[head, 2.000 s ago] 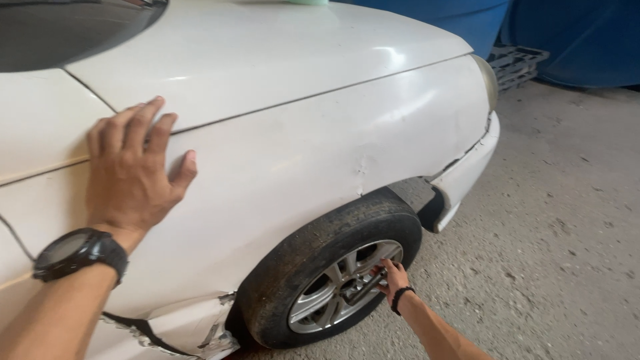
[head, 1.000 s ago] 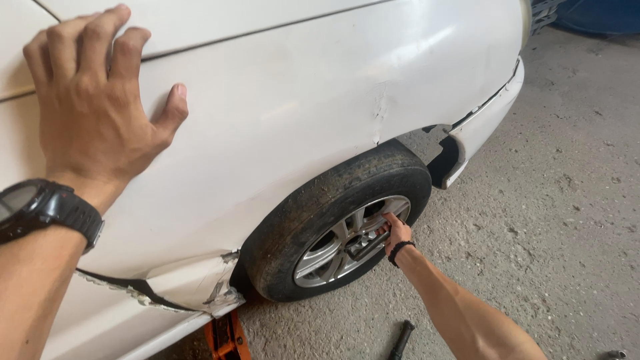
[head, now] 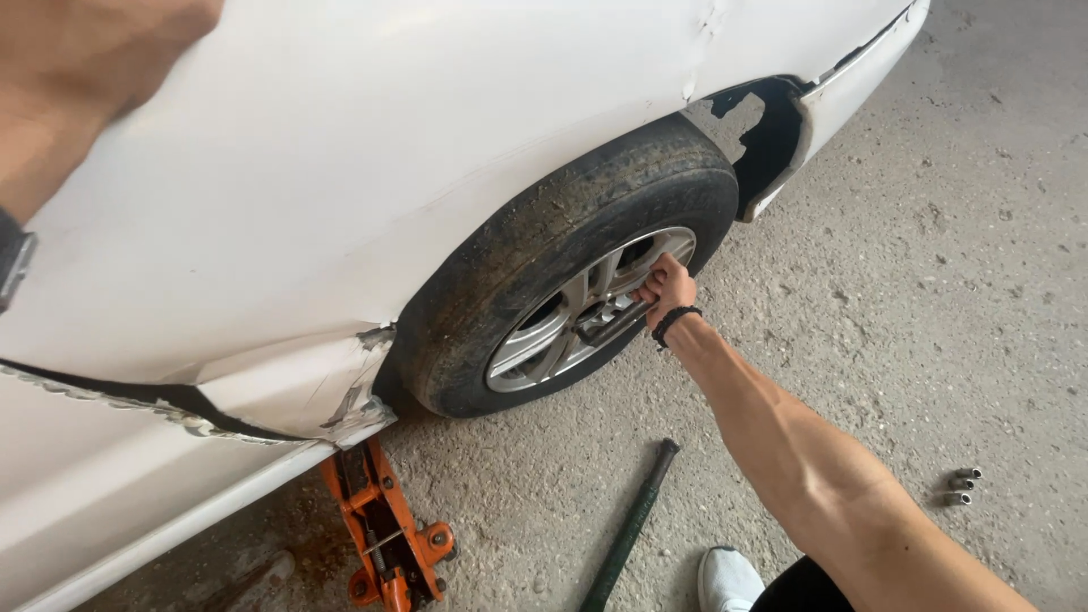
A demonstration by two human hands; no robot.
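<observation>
My right hand is closed around a dark metal wrench, probably a socket wrench, whose head sits against the middle of the alloy wheel. A black braided bracelet circles that wrist. The worn tyre fills the front wheel arch of the white car. At the top left my left hand lies over the car's front fender; its fingers are cut off by the frame edge. Part of a black wristwatch shows on the left wrist.
An orange floor jack stands under the car's sill behind the wheel. A long dark green bar and several metal sockets lie on the rough concrete. The lower fender and bumper edge are broken. My shoe is at the bottom.
The view has moved down and closer to the wheel, bringing the jack, bar and sockets into fuller view. My right hand stays at the wheel with the wrench.
</observation>
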